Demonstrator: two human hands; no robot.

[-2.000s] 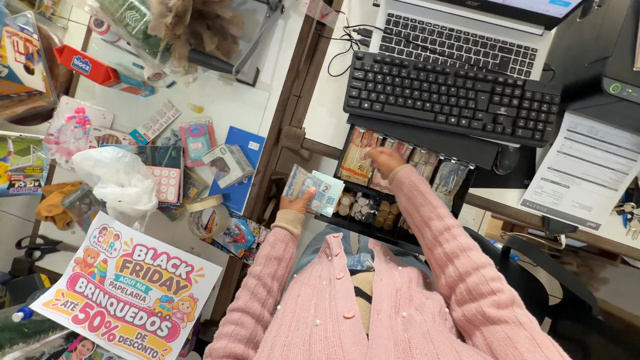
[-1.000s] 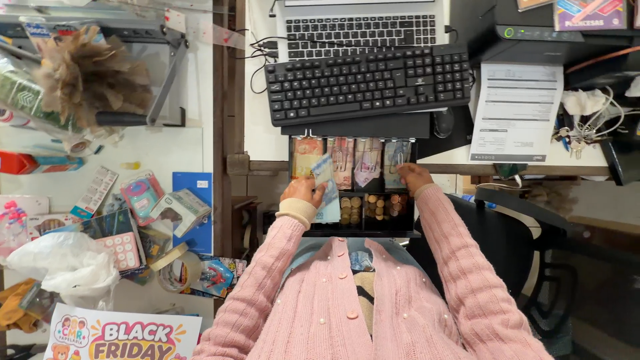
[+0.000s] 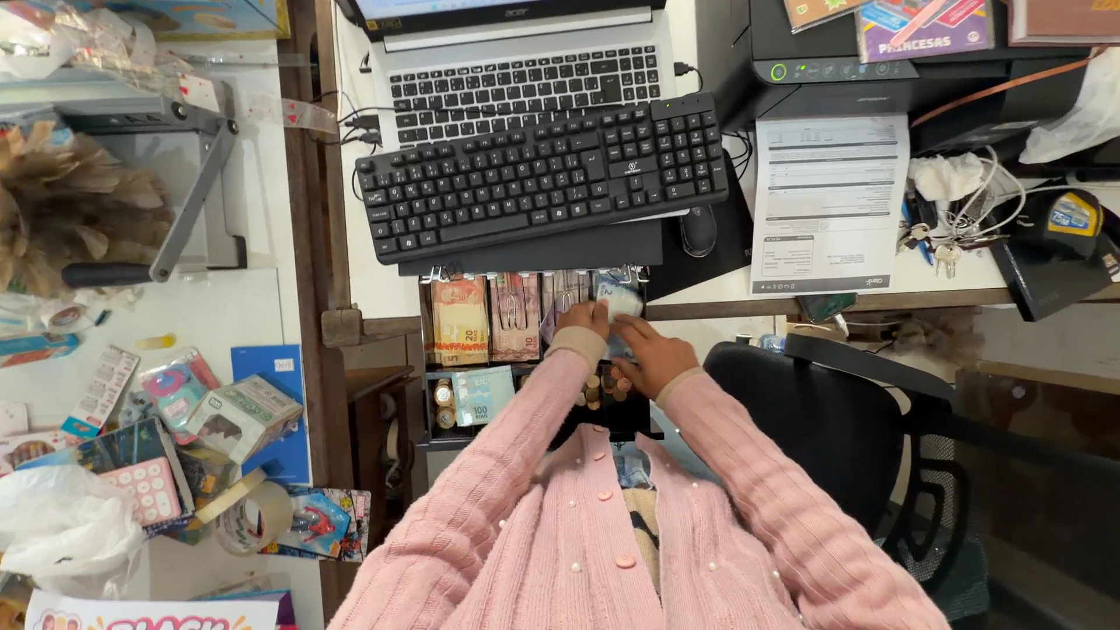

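An open cash drawer [image 3: 429,385] is in front of my body, with banknotes in its back compartments and coins in front. My left hand [image 3: 584,322] and my right hand [image 3: 643,354] meet over the rightmost back compartment, at a bluish 2-reais banknote [image 3: 619,299]. Whether the left fingers grip it or only touch it is unclear; the right fingers touch its lower edge. Orange banknotes [image 3: 459,324] fill the leftmost compartment, and red banknotes [image 3: 516,328] with paper clips lie beside them. A light-blue 100-reais banknote [image 3: 484,395] lies over the front coin section. My sleeve hides some coins.
Behind the drawer are a black keyboard [image 3: 542,175], a laptop [image 3: 525,74] and a mouse [image 3: 698,231]. A printer [image 3: 822,61], a printed sheet [image 3: 827,206] and keys [image 3: 948,255] are at right. A black chair [image 3: 814,420] stands below them. A paper cutter [image 3: 192,201] and packaged goods lie left.
My left hand has moved right from the drawer's left side to the rightmost compartment, near my right hand. The 100-reais banknote now shows over the front left section. The view has shifted.
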